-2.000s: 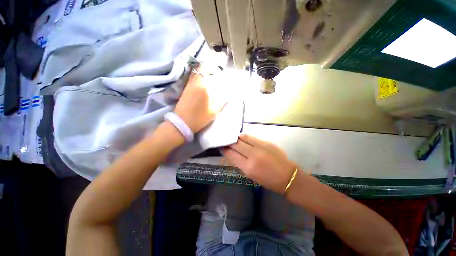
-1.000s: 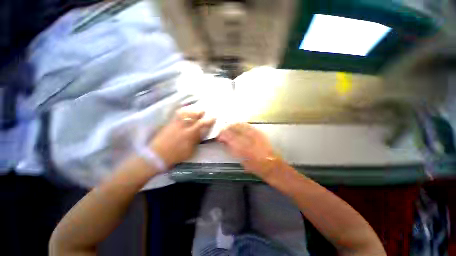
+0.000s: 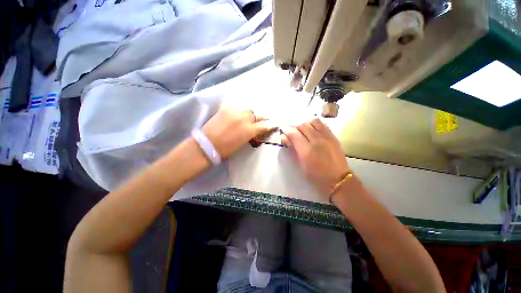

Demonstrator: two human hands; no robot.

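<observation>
A large light-grey garment panel (image 3: 137, 109) with dark seam lines lies heaped at the left of the sewing machine (image 3: 365, 51) and runs to its needle area. My left hand (image 3: 234, 130) has its fingers bent on the cloth edge just in front of the needle area. My right hand (image 3: 313, 150) is beside it, with its fingertips on the same edge. The fingertips of both hands nearly meet over a small folded part. Bright lamp glare washes out the cloth near the presser foot, so the needle is hard to see.
The white table (image 3: 400, 186) has a green ruler-marked front edge. Printed white sacks (image 3: 34, 123) and dark strips (image 3: 21, 63) lie at the far left. Small green tools or pens (image 3: 487, 187) lie at the right end. Something red is below the table at right.
The small white flap held near the front edge earlier is now folded or turned in at the fingertips. Both hands have moved closer together and nearer the needle area. The camera view has shifted.
</observation>
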